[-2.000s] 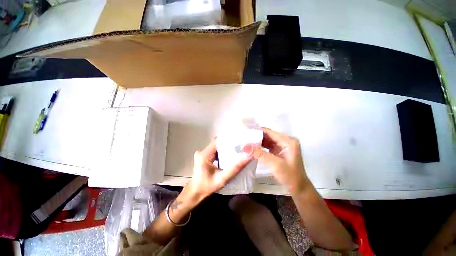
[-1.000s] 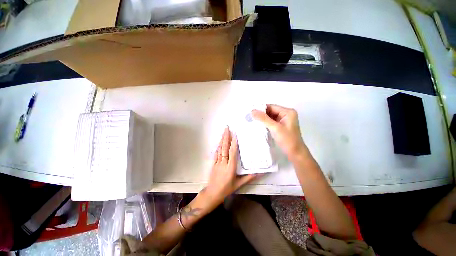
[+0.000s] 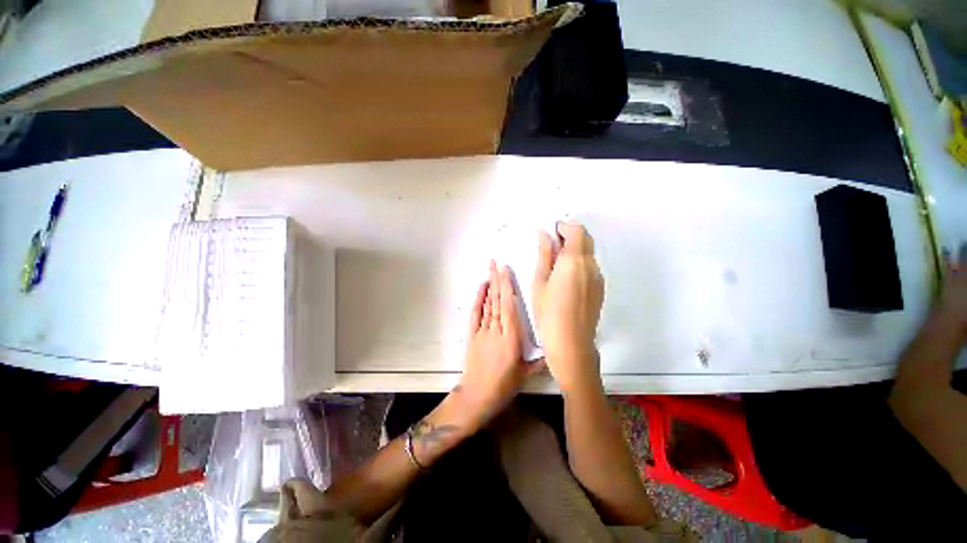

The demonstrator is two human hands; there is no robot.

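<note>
The white product in its white tray [image 3: 522, 278] lies on the white table in front of me, washed out by glare and mostly covered by my hands. My left hand [image 3: 498, 337] lies along its left side with the fingers together and extended. My right hand [image 3: 569, 297] lies over its right side, fingers curled toward its far end. The item's outline under my right hand is hidden.
A thick white stack [image 3: 228, 313] stands left of my hands. A large open brown carton [image 3: 339, 101] is behind it. Black boxes stand at the back [image 3: 581, 69] and right [image 3: 859, 249]. Pens [image 3: 45, 239] lie far left. Another person's arm [image 3: 933, 366] is at the right edge.
My right hand has moved from pinching near the grey spot to lying over the item's right side. My left hand stays along the left side. A person's arm at the right edge has moved up.
</note>
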